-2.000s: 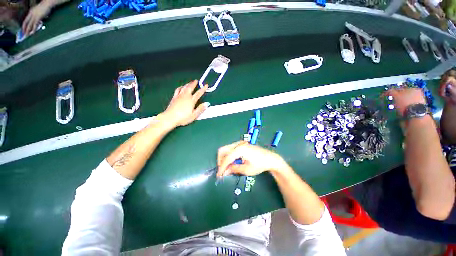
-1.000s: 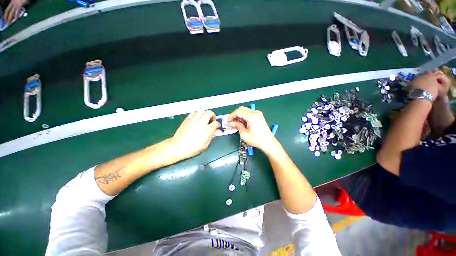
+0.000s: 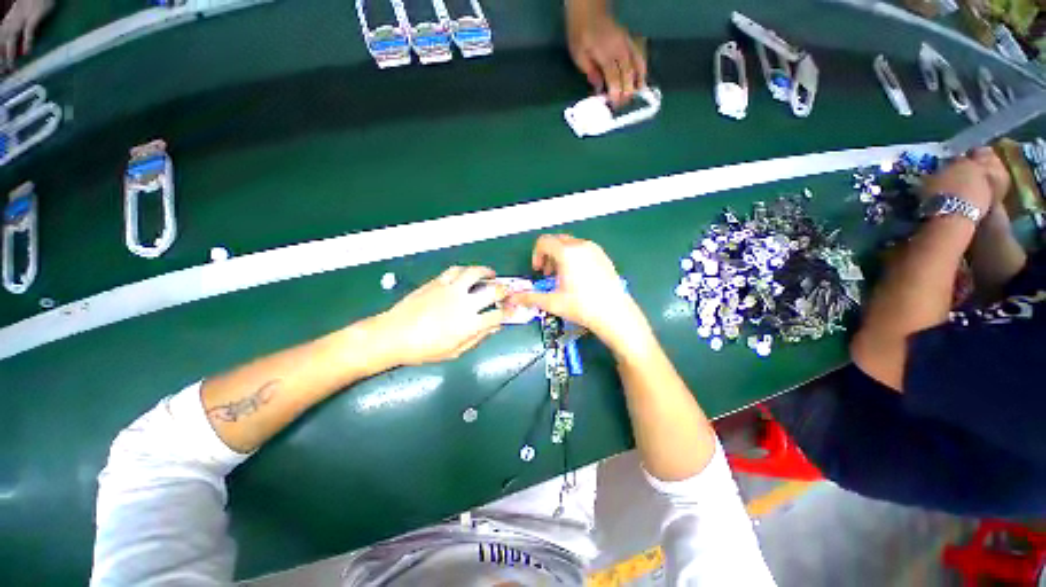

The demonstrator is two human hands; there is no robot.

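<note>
My left hand (image 3: 453,315) and my right hand (image 3: 583,284) meet over the near bench, both on a white housing (image 3: 522,300) that is mostly hidden by the fingers. A blue battery cell (image 3: 546,283) shows at my right fingertips. Another blue cell (image 3: 575,355) lies below my right hand. A wired board assembly (image 3: 559,384) trails down from the hands toward the bench edge, with a small green board (image 3: 562,427) and round disc parts (image 3: 527,453) on thin dark wires.
A heap of wired parts (image 3: 769,275) lies to the right. The green conveyor (image 3: 344,149) carries spaced housings behind a pale rail (image 3: 344,249). Another person's hand (image 3: 610,57) touches a housing (image 3: 593,116) across the belt. A neighbour's arm (image 3: 927,258) is at the right.
My left hand has gone from a housing on the belt to the near bench, where both hands now hold one. Belt housings have shifted left. Another person's hand has come in at the top.
</note>
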